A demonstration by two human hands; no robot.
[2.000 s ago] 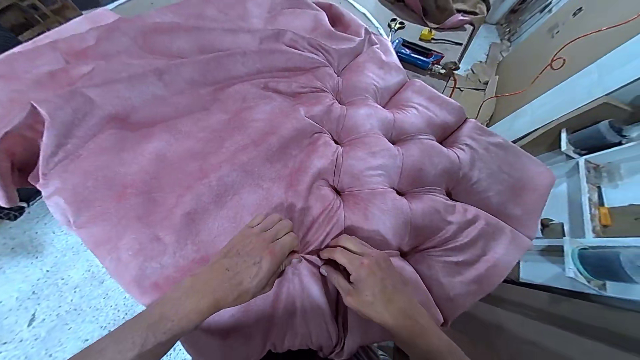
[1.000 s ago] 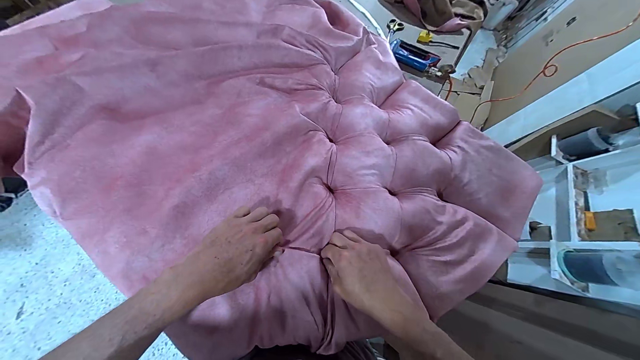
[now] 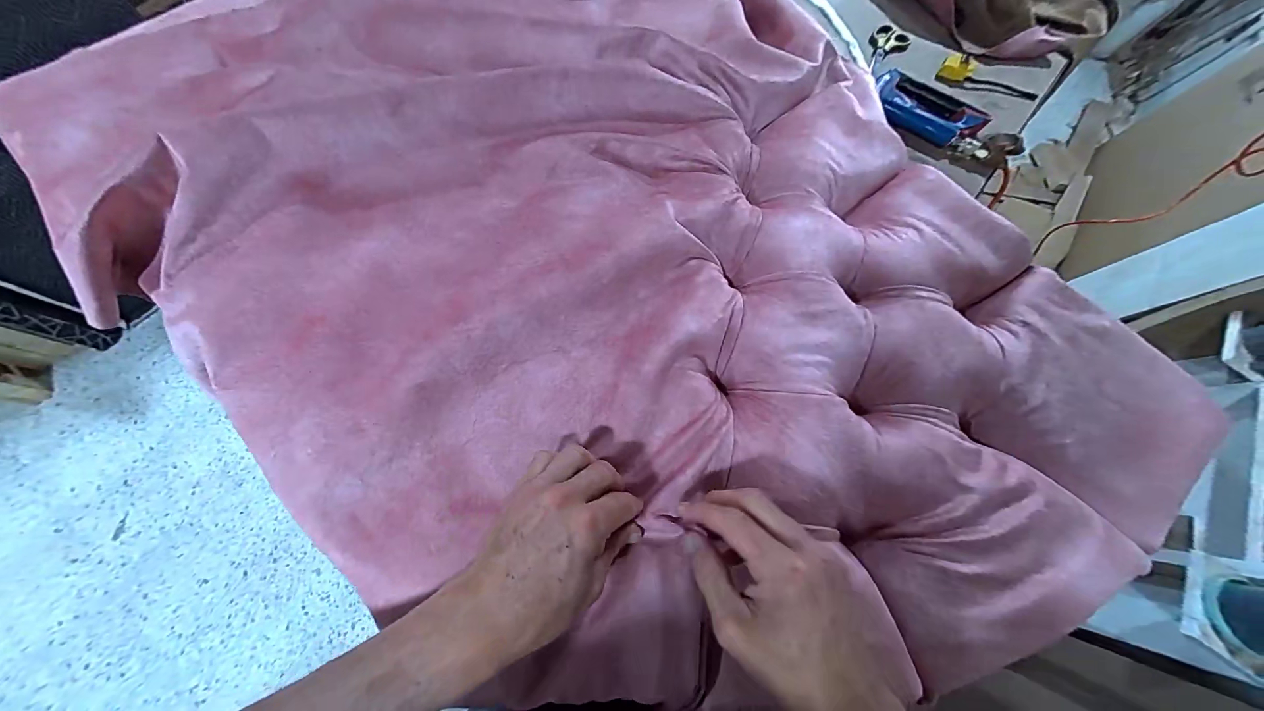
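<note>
Pink upholstery fabric (image 3: 434, 296) lies over a padded panel. Its right part is drawn into deep tufts (image 3: 790, 331) with folded pleats, and the left part hangs loose in soft wrinkles. Near the lower edge, my left hand (image 3: 563, 533) pinches a small fold of the fabric between thumb and fingers. Just right of it, my right hand (image 3: 765, 583) has its fingertips on the same fold, below a tuft hole. A short gap separates the two hands. Whether the right fingers grip the cloth or only press it is hard to tell.
Beyond the panel are scissors (image 3: 889, 39), a blue tool (image 3: 923, 107) joined to an orange hose (image 3: 1145, 212), and a yellow-headed tool (image 3: 956, 69). A white shelf frame (image 3: 1229, 434) stands at right. Speckled floor (image 3: 178, 494) shows at lower left, beside a dark object (image 3: 39, 207).
My right hand's fingers have spread from their more closed pose of a second ago. Both hands stay at the lower tufts, and a small raised fold now shows between them.
</note>
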